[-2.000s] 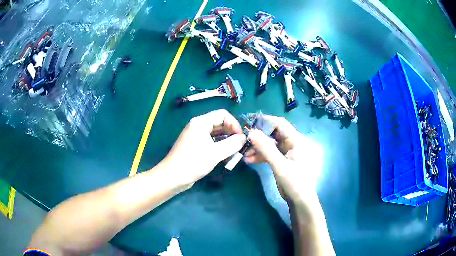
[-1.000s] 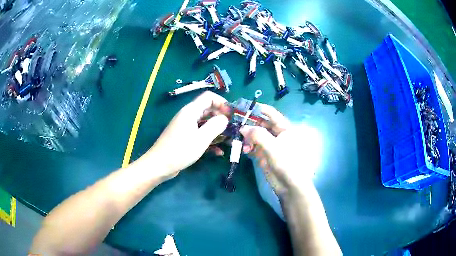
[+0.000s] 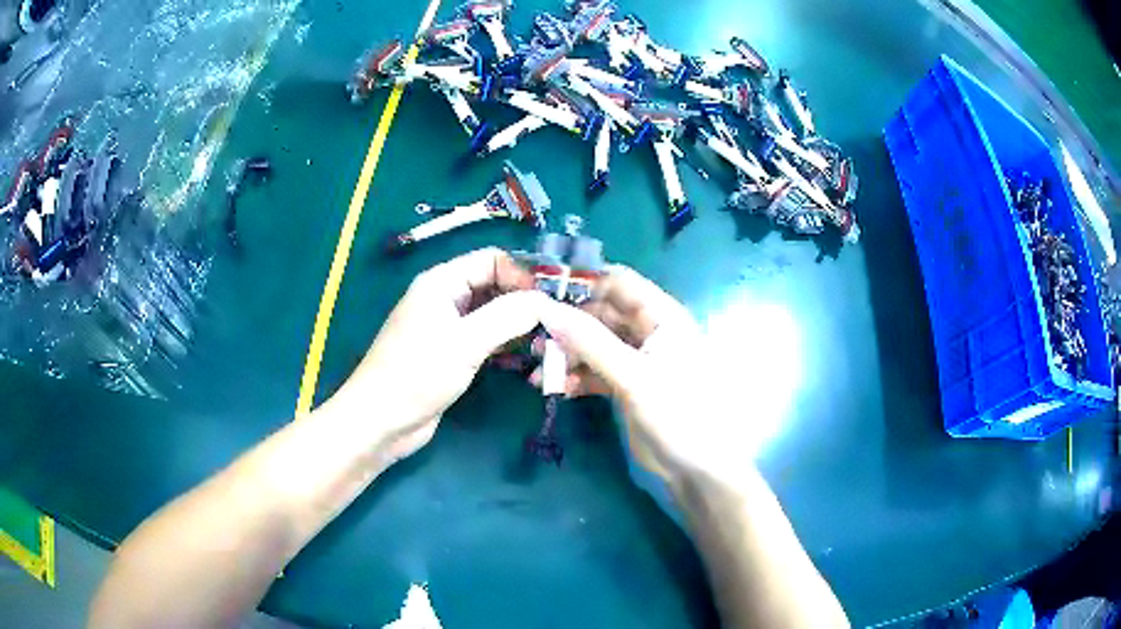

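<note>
A cable assembly [image 3: 554, 369] is held between both hands at the middle of the bench. Its wide grey head with a red-brown stripe points away from me, and its pale stem and dark end point towards me. My left hand [image 3: 473, 322] grips it from the left, my right hand [image 3: 621, 338] from the right. Both thumbs meet just below the head and hide part of it. One separate cable assembly [image 3: 455, 221] lies just beyond my left hand. A loose heap of similar assemblies [image 3: 602, 92] lies farther back.
A blue bin [image 3: 971, 283] with small dark pieces stands at the right. Clear plastic [image 3: 160, 160] with a small bagged pile [image 3: 47, 221] lies at the left. A curved black piece [image 3: 243, 184] lies beside it. Yellow tape [image 3: 348, 252] crosses the green bench. A white scrap [image 3: 416, 609] shows at the bottom.
The held assembly has turned more upright, and the ring terminal that stuck up over its head has dropped to the head's far edge. Both thumbs have come together. The whole view has shifted slightly.
</note>
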